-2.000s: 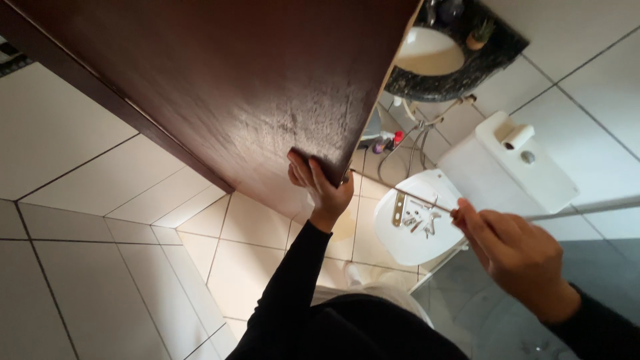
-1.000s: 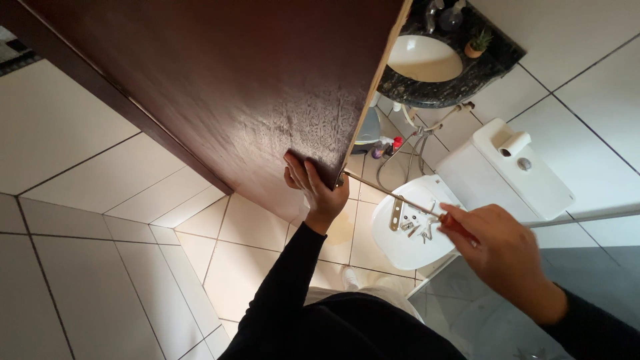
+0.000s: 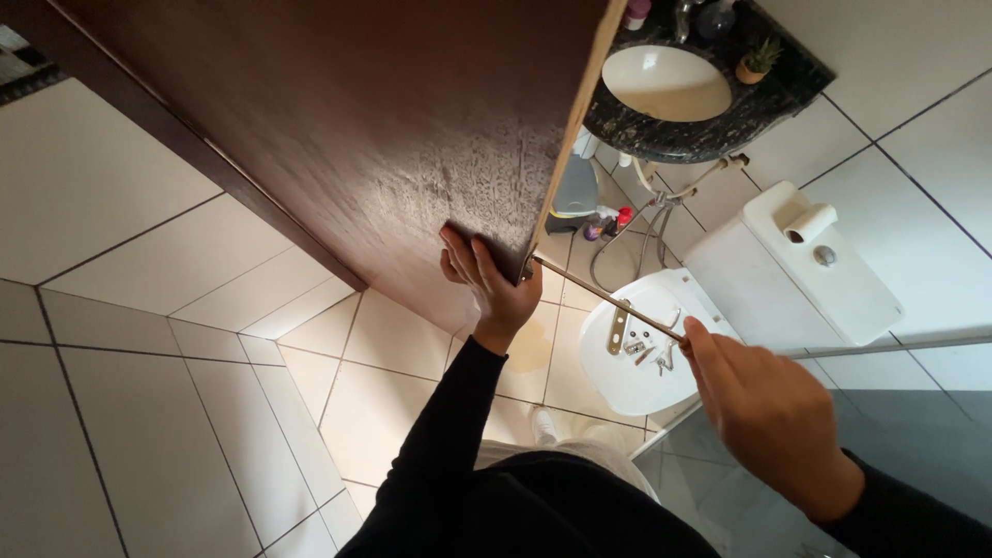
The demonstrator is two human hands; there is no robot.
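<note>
My left hand (image 3: 496, 291) is wrapped around the edge of a dark brown wooden door (image 3: 372, 132), fingers flat on its face and thumb near the edge. Beside that thumb, a metal part (image 3: 528, 270) shows at the door edge, mostly covered. My right hand (image 3: 763, 411) grips the handle of a long-shafted screwdriver (image 3: 612, 301), whose tip reaches the door edge by my left hand. Below the shaft, a flat metal lock plate (image 3: 618, 328) and several small metal parts (image 3: 651, 353) lie on the closed white toilet lid (image 3: 620, 395).
The white cistern (image 3: 790, 271) carries a cardboard roll (image 3: 810, 223). Above stand a dark stone counter (image 3: 659, 139) with a basin (image 3: 666, 81) and a small potted plant (image 3: 758, 62). Spray bottles (image 3: 608, 222) and a grey bin (image 3: 575, 186) are on the floor. A glass panel (image 3: 891, 418) is at right.
My right hand's grip on the screwdriver handle has shifted, and the handle shows less than a second ago. My left hand stays at the door edge.
</note>
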